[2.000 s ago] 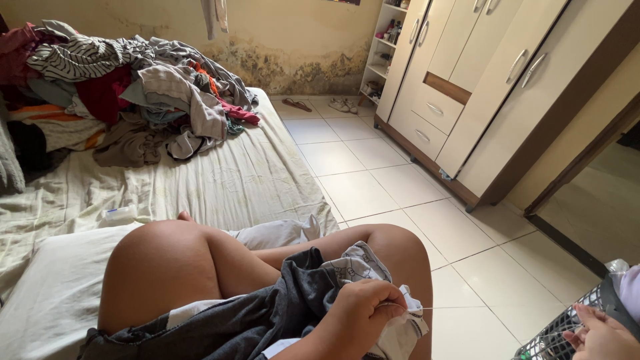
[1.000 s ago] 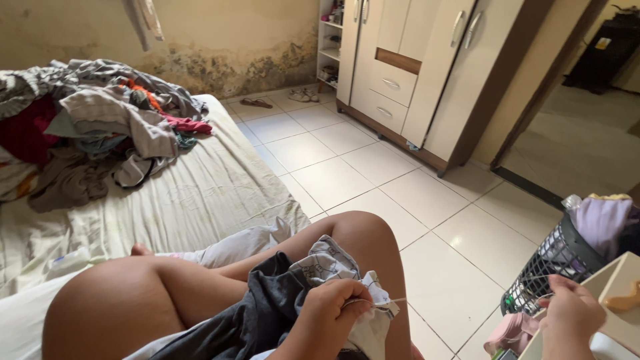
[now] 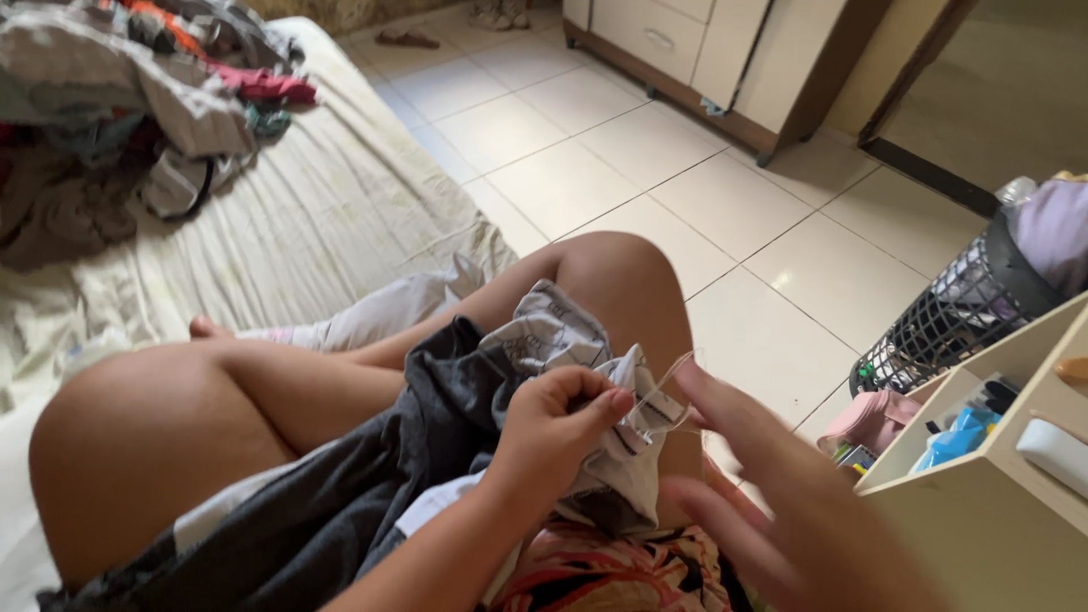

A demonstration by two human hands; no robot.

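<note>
A dark grey garment with white printed fabric (image 3: 442,425) lies across my bare, crossed legs. My left hand (image 3: 565,425) pinches the white printed fabric between thumb and fingers at the garment's right end. Thin pale thread (image 3: 654,387) loops out from there toward my right hand (image 3: 756,459), which is blurred, its fingers spread close beside the cloth. Whether the thread runs between my right fingers cannot be made out. A fabric tag with dark marks (image 3: 659,412) shows beside my left fingertips. No needle can be made out.
A heap of clothes (image 3: 153,93) lies on the bed sheet (image 3: 340,195) at the left. To the right stand a black laundry basket (image 3: 960,297) with clothes and an open cream drawer unit (image 3: 977,476) holding small items. A wardrobe (image 3: 663,42) and sandals (image 3: 408,39) are farther back.
My right hand has come in from the far right, close to my left hand and the cloth. The thread, stretched out between the hands before, now hangs in loops. The view has tilted down.
</note>
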